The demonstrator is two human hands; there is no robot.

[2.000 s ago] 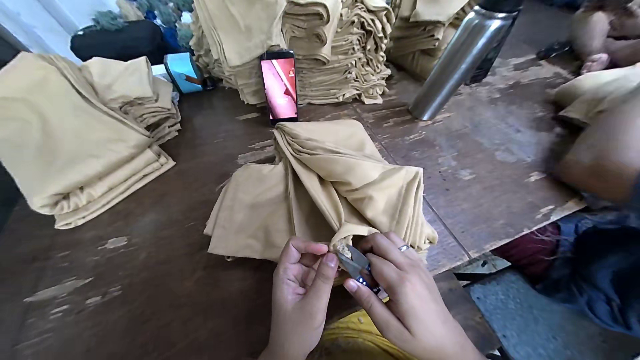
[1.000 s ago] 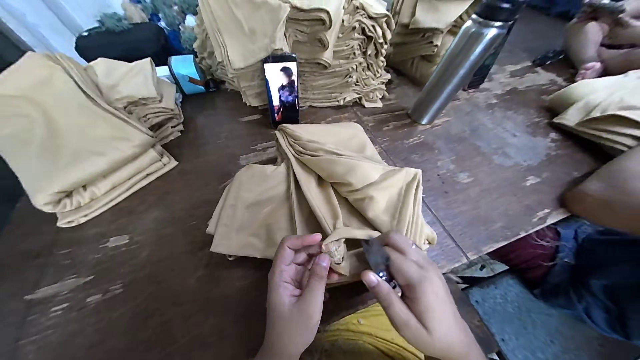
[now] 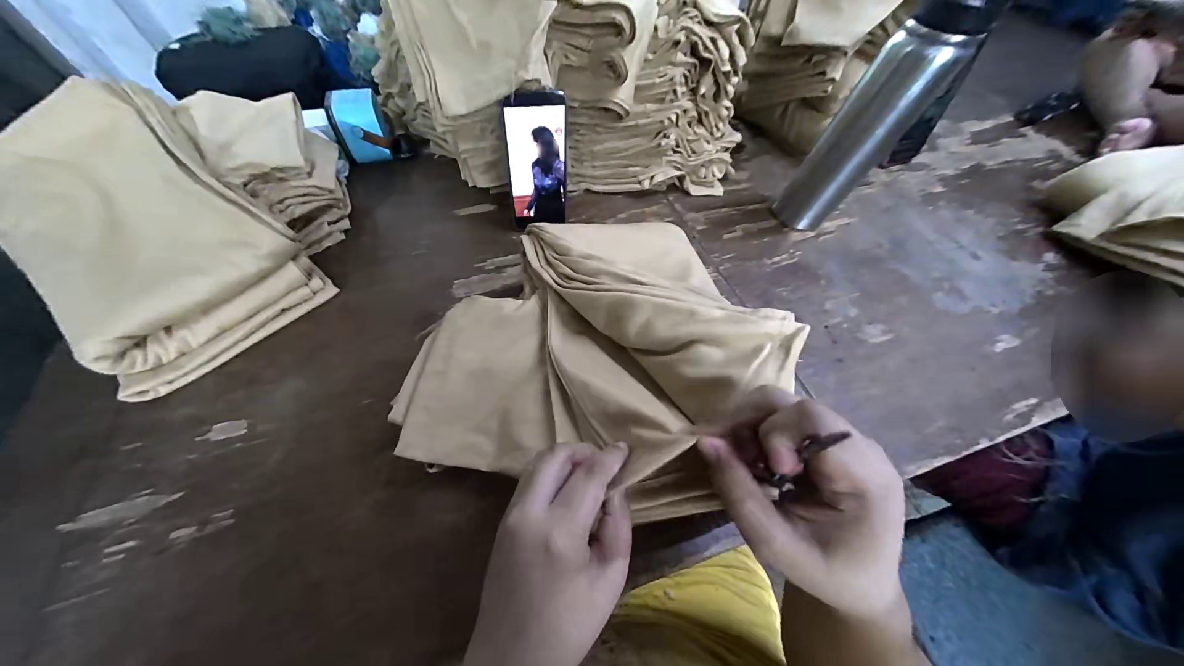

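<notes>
A pile of tan fabric pieces [image 3: 601, 351] lies on the worn wooden table in front of me, its top piece gathered in folds. My left hand [image 3: 569, 518] pinches the near edge of this fabric between thumb and fingers. My right hand [image 3: 805, 490] pinches the same piece a little to the right, so a short stretch of cloth spans the two hands. A small dark metal cutting tool [image 3: 800, 458], probably thread snippers, is tucked in the fingers of my right hand; its lower part is hidden by them.
Folded tan fabric [image 3: 157, 231] lies at left. Behind the work stand a phone [image 3: 535, 162], tall fabric stacks [image 3: 647, 102] and a steel bottle [image 3: 879, 120]. At right are more fabric [image 3: 1128, 208] and another person's blurred arm [image 3: 1124, 356].
The snippers were at the fabric edge two seconds ago and now sit back within my right hand. Both hands now pinch the cloth, and the bunched part between them has been spread out.
</notes>
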